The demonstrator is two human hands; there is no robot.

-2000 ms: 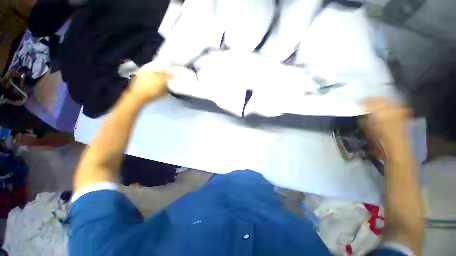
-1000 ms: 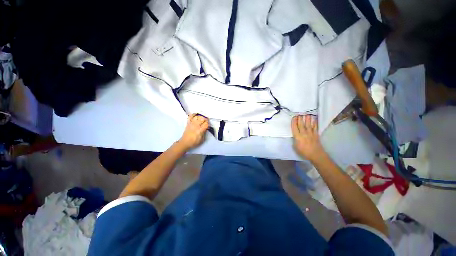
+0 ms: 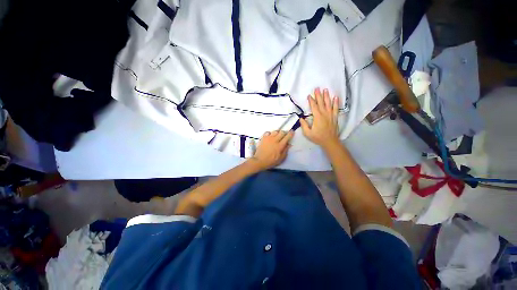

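Note:
A whitish garment with black seam strips (image 3: 204, 39) lies spread inside out in front of me, its near edge close to the table's front edge. A whitish panel with black edging (image 3: 238, 112) lies across its near part. My left hand (image 3: 273, 148) rests on the garment's near edge, at the right end of the panel; its fingers are bent, and whether they pinch cloth is hard to tell. My right hand (image 3: 322, 120) lies flat on the garment just right of the panel, fingers apart. The steam iron (image 3: 397, 79) stands untouched at the right, its metal plate mostly hidden.
A large black garment pile (image 3: 51, 62) covers the table's left side. The pale table's front edge (image 3: 124, 164) runs before me. The iron's blue hose (image 3: 445, 156) trails right. Grey cloth (image 3: 458, 85) and white cloth with a red tie (image 3: 433, 182) lie at the right.
The garment has shifted left and slightly up in view. My left hand has moved right along its near edge. My right hand has moved left and up, onto the cloth beside the panel.

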